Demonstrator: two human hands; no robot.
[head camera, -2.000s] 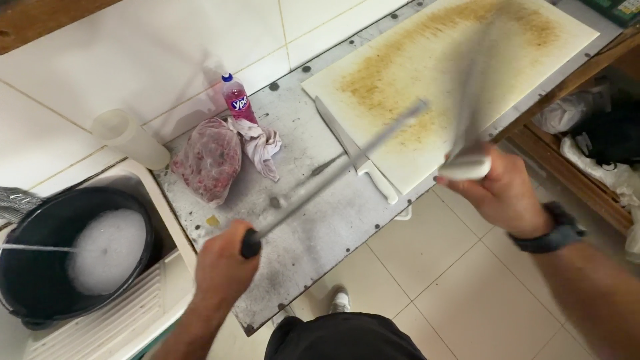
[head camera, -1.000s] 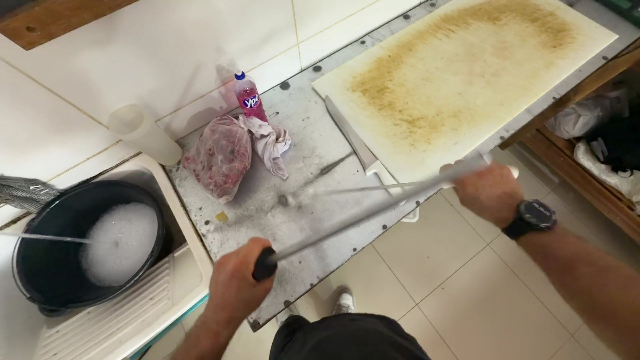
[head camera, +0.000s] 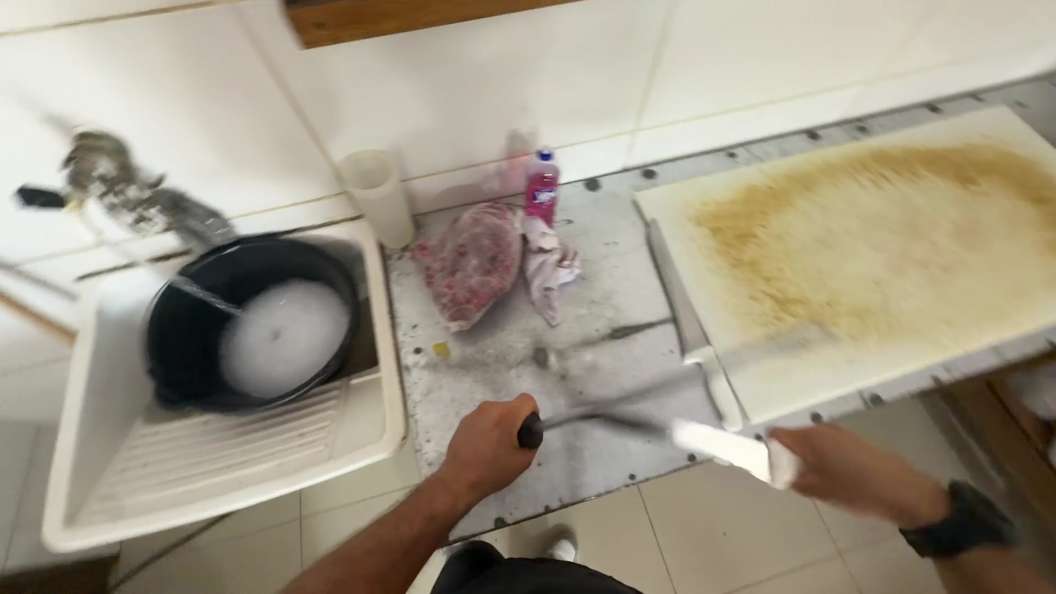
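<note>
My left hand (head camera: 492, 444) is closed around the black handle of a sharpening steel (head camera: 577, 417), whose rod points right and is blurred. My right hand (head camera: 850, 470) grips the pale handle of a knife; its bright, blurred blade (head camera: 718, 445) points left and overlaps the rod in view. Whether blade and rod touch, I cannot tell. Beyond them a second knife with a white handle (head camera: 724, 392) lies along the left edge of a stained white cutting board (head camera: 891, 264). A plastic bag of red meat (head camera: 474, 264) rests on the metal worktop, beside a crumpled cloth (head camera: 546, 268).
A pink detergent bottle (head camera: 541, 188) and a translucent plastic cup (head camera: 378, 198) stand near the tiled wall. At left, water runs from a wall tap (head camera: 124, 181) into a black basin (head camera: 165, 330) of suds inside a pale sink (head camera: 388, 412). A wooden shelf edge (head camera: 429, 16) juts out above.
The knife in my right hand was raised over the board two seconds ago; it now lies low across the steel. The view has swung left, bringing the tap into sight.
</note>
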